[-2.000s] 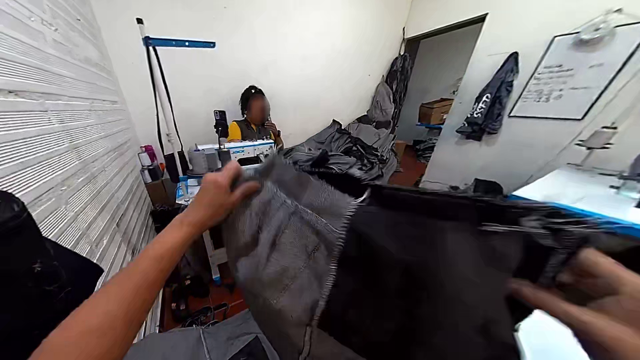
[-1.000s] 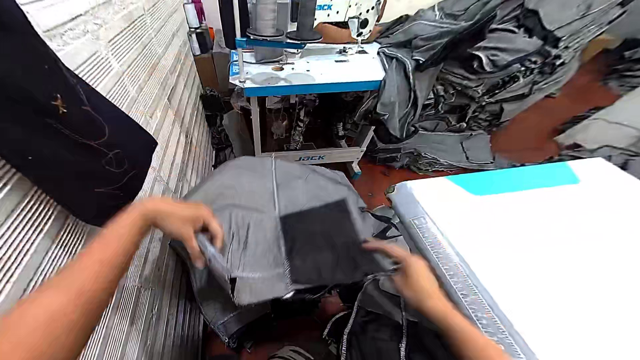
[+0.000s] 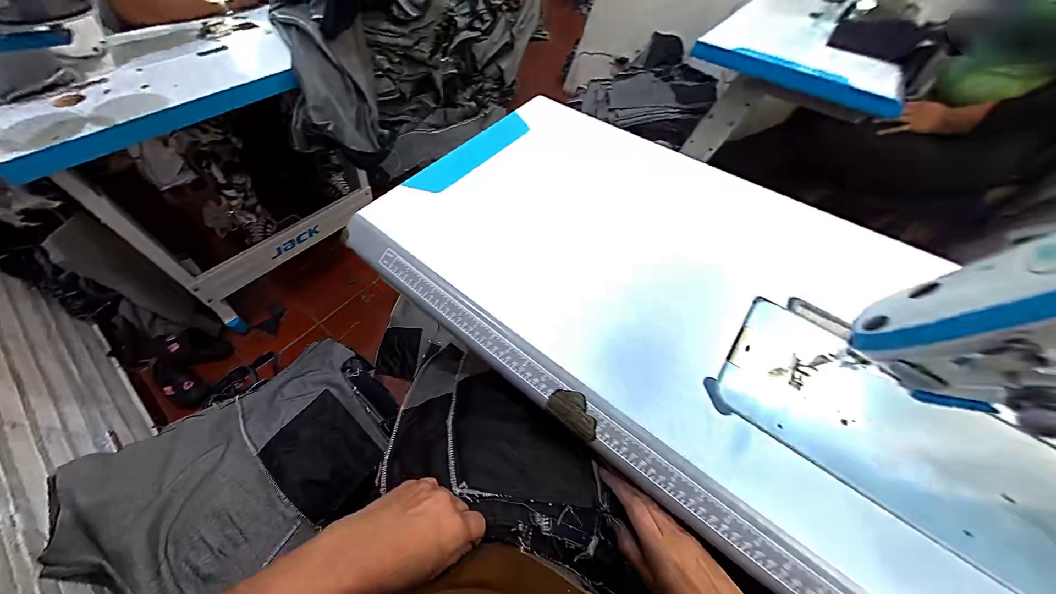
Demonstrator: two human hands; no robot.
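Observation:
My left hand (image 3: 425, 528) is closed on the edge of a dark denim garment piece (image 3: 520, 445) with pale overlock stitching, which lies below the table's edge. My right hand (image 3: 660, 528) is at the right side of that same piece, its fingers partly hidden by fabric and the table edge, so its grip is unclear. Left of them lies a grey denim piece (image 3: 190, 495) with a black pocket patch (image 3: 322, 454). An industrial sewing machine (image 3: 965, 322) stands on the white table (image 3: 594, 223) to the right.
A ruler strip (image 3: 495, 355) runs along the near table edge. Another sewing table (image 3: 148, 107) is at upper left beside heaped grey garments (image 3: 445, 66). At upper right a co-worker's hand (image 3: 940, 117) is by a third table (image 3: 792, 66). Black shoes (image 3: 186, 363) lie on the red floor.
The view has swung down and right. The grey piece with the black patch, raised between my hands before, now lies at lower left, and my hands are at the dark piece beside the table.

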